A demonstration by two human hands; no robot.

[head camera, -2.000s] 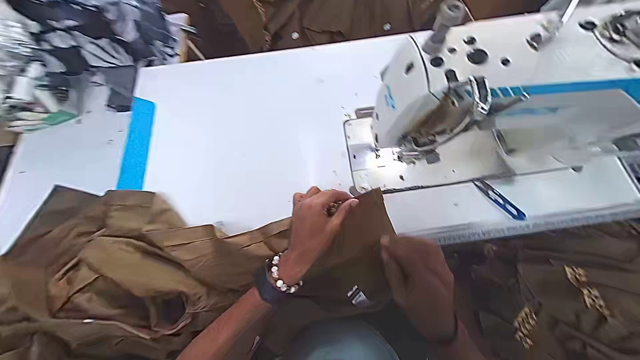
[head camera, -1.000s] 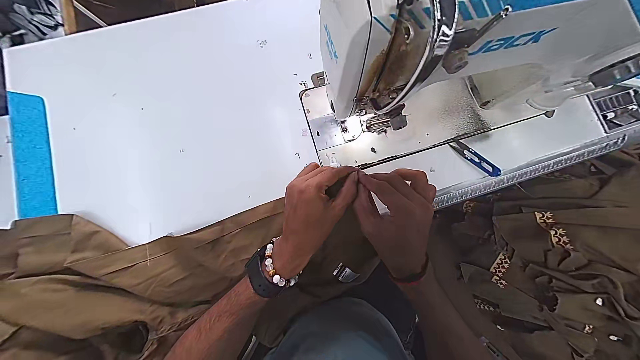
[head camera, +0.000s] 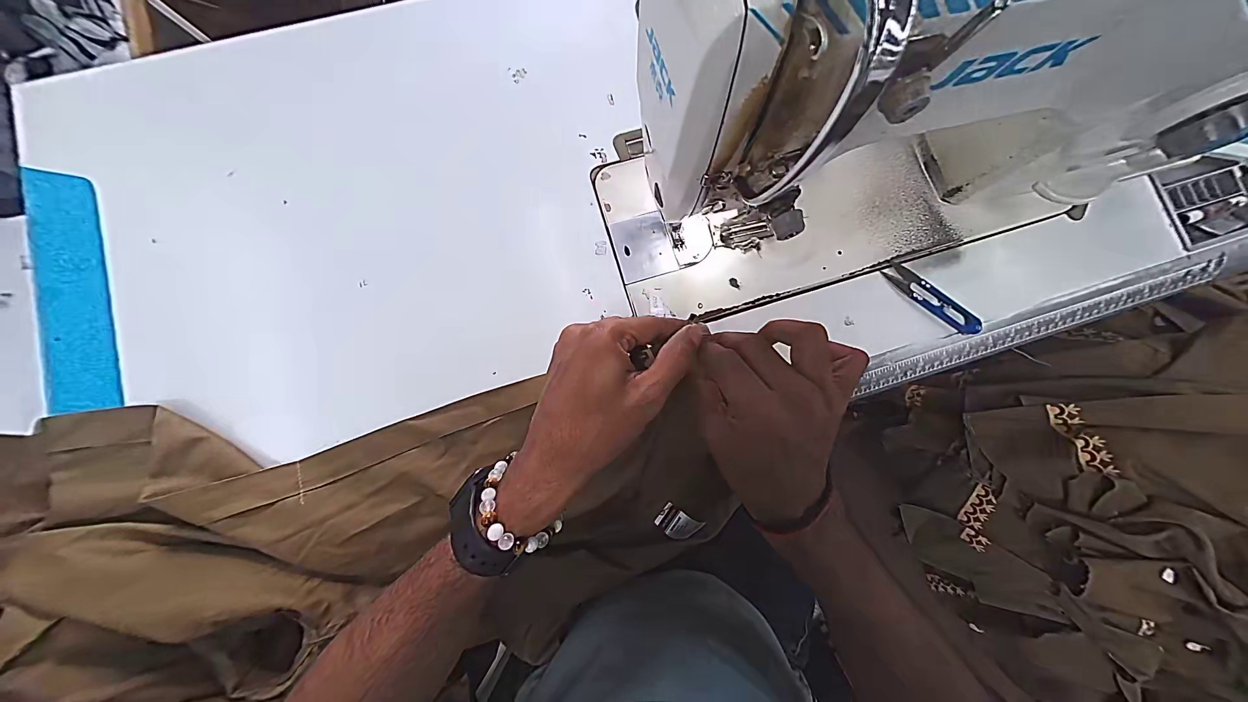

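Note:
Brown cloth (head camera: 390, 468) drapes over the table's near edge and across my lap, with a small label on it. My left hand (head camera: 609, 405), wearing a dark watch and a beaded bracelet, pinches the cloth's upper edge. Right beside it, my right hand (head camera: 775, 409) grips the same edge; the fingertips of both hands meet, and the bit of cloth between them is mostly hidden. Just beyond the hands stands a Jack sewing machine (head camera: 877, 88), its presser foot (head camera: 756, 226) lit by a lamp. No cloth shows under the foot.
Blue-handled thread snips (head camera: 931, 300) lie on the white table (head camera: 322, 214), right of my hands. A measuring tape strip (head camera: 1033, 327) runs along the front edge. More brown garments with gold embroidery (head camera: 1082, 439) are heaped at the right. A blue strip (head camera: 73, 292) is at the left.
Two seconds ago my right hand was lower and apart from my left; now both meet at the cloth's edge. The view has shifted closer to the machine.

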